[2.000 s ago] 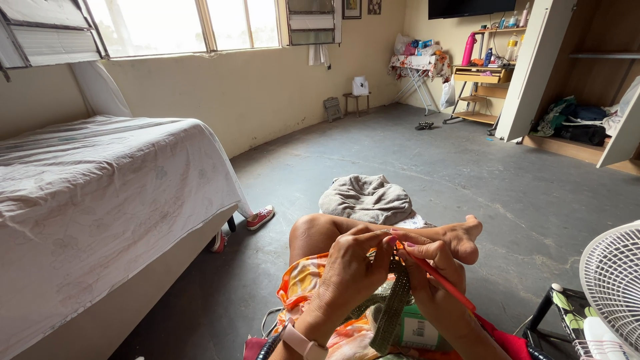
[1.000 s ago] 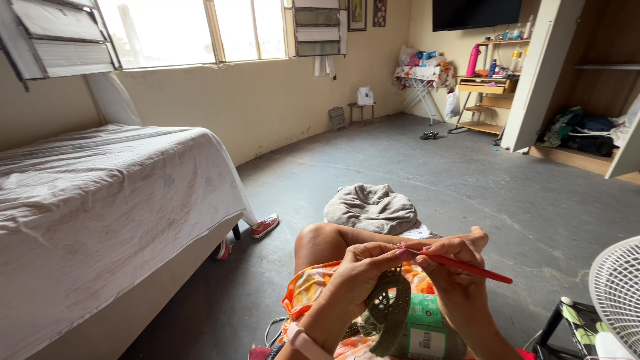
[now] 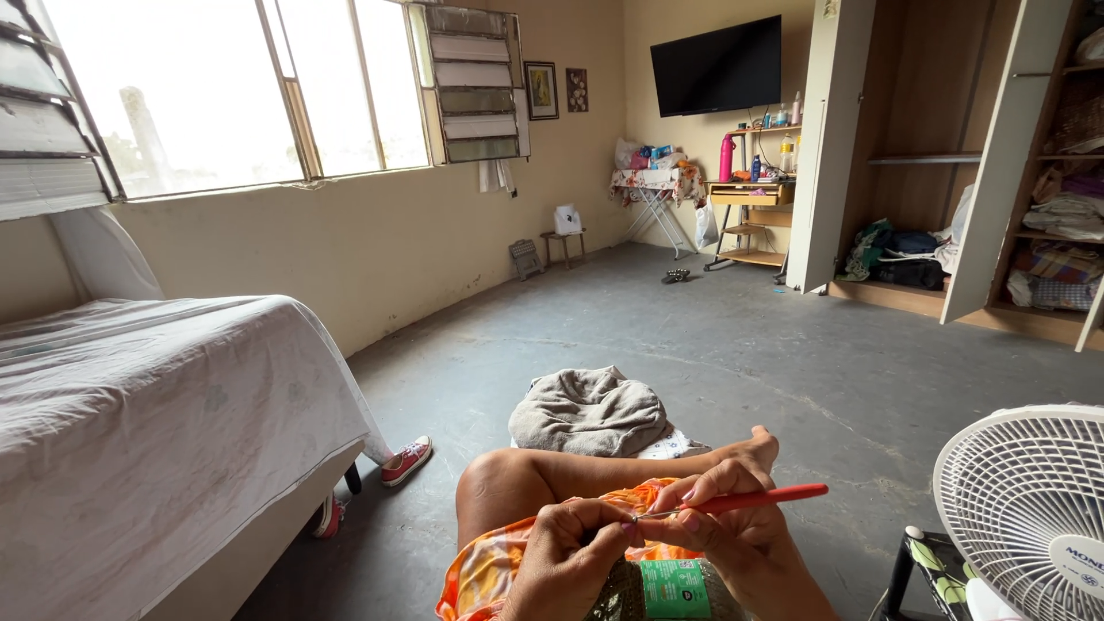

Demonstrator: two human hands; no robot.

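Note:
My right hand (image 3: pixel 733 517) holds a crochet hook with a red handle (image 3: pixel 763 498), its metal tip pointing left. The tip meets the work at the fingertips of my left hand (image 3: pixel 578 548), which pinches the edge of a dark green crocheted piece (image 3: pixel 614 591). Most of that piece is hidden behind my hands. A ball of green yarn with a green paper label (image 3: pixel 674 588) rests in my lap between my wrists, against orange patterned cloth (image 3: pixel 483 573). The label bears writing.
A grey cushion-like cloth (image 3: pixel 591 412) lies on the floor beyond my bent leg. A white fan (image 3: pixel 1026 483) stands at the right, near a small black-framed stand (image 3: pixel 936 561). To the left is a bed with a pale sheet (image 3: pixel 198 388), with red sneakers (image 3: pixel 407 461) beside it.
The hook's handle has swung from sloping down to the right to tilting slightly up to the right. The view has tipped upward, showing less of the crocheted piece.

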